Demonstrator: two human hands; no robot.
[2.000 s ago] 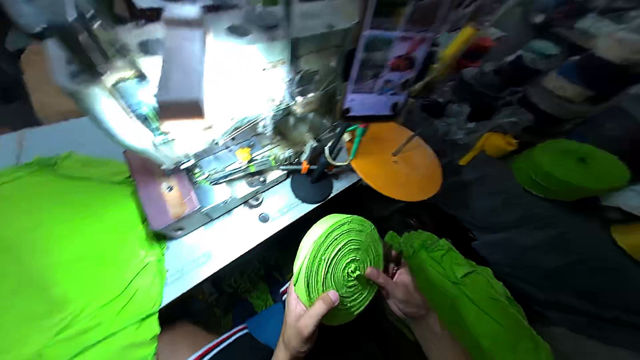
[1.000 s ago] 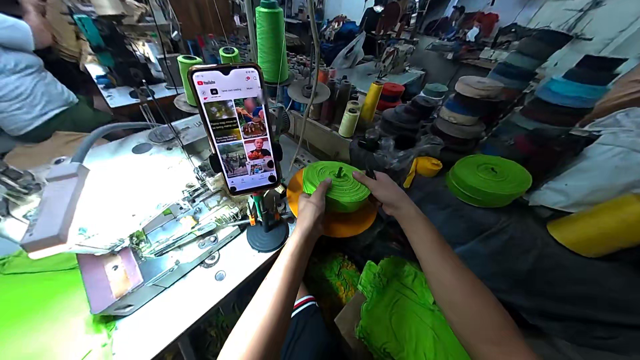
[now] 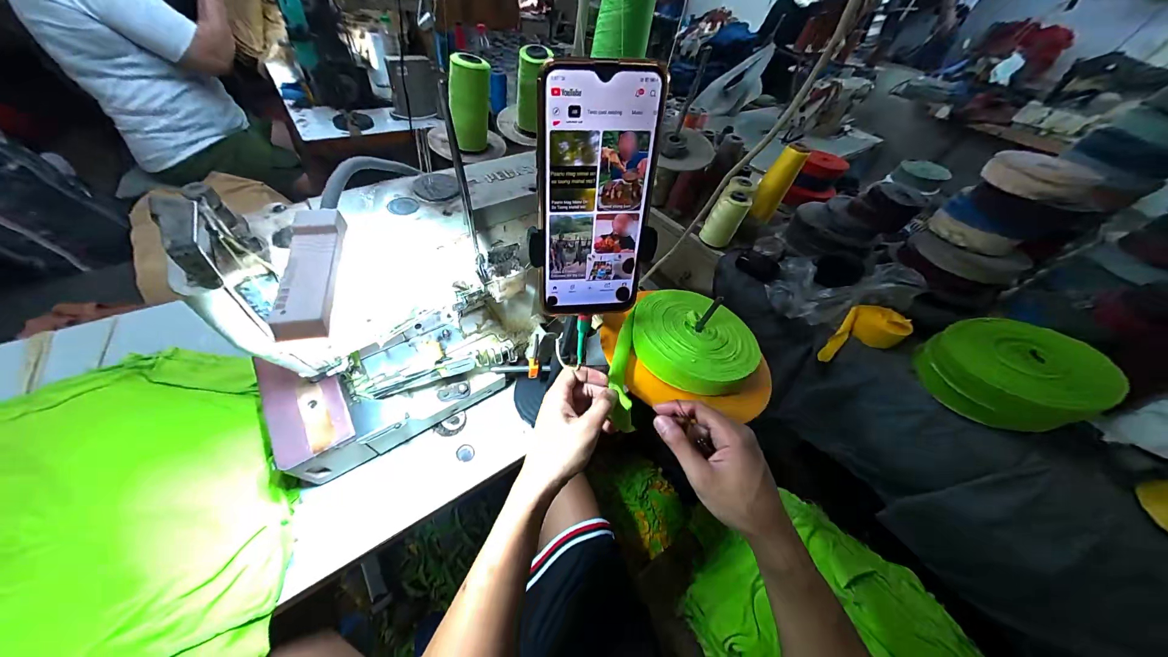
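A roll of green fabric strip (image 3: 698,342) lies on an orange disc (image 3: 753,394), with a thin spindle rising through its middle. The strip's loose end hangs at the roll's left side, and my left hand (image 3: 577,415) pinches at it beside the disc. Just below the disc, my right hand (image 3: 716,456) has its fingers curled together; whether something small is between them cannot be told. Left of my hands stands a sewing machine (image 3: 429,351) under a bright lamp. Green cloth (image 3: 137,493) covers the table's left part. More green fabric (image 3: 821,584) lies below my right forearm.
A phone (image 3: 599,187) is mounted upright behind my hands. Another green roll (image 3: 1022,372) and a yellow strip bundle (image 3: 871,328) lie on dark cloth at the right. Stacked dark rolls (image 3: 967,246) and thread cones (image 3: 470,100) stand farther back. A person (image 3: 155,91) is at upper left.
The green roll, held in both my hands two seconds ago, now rests on the orange disc without my hands around it. My hands have moved down toward its loose end. The view has shifted.
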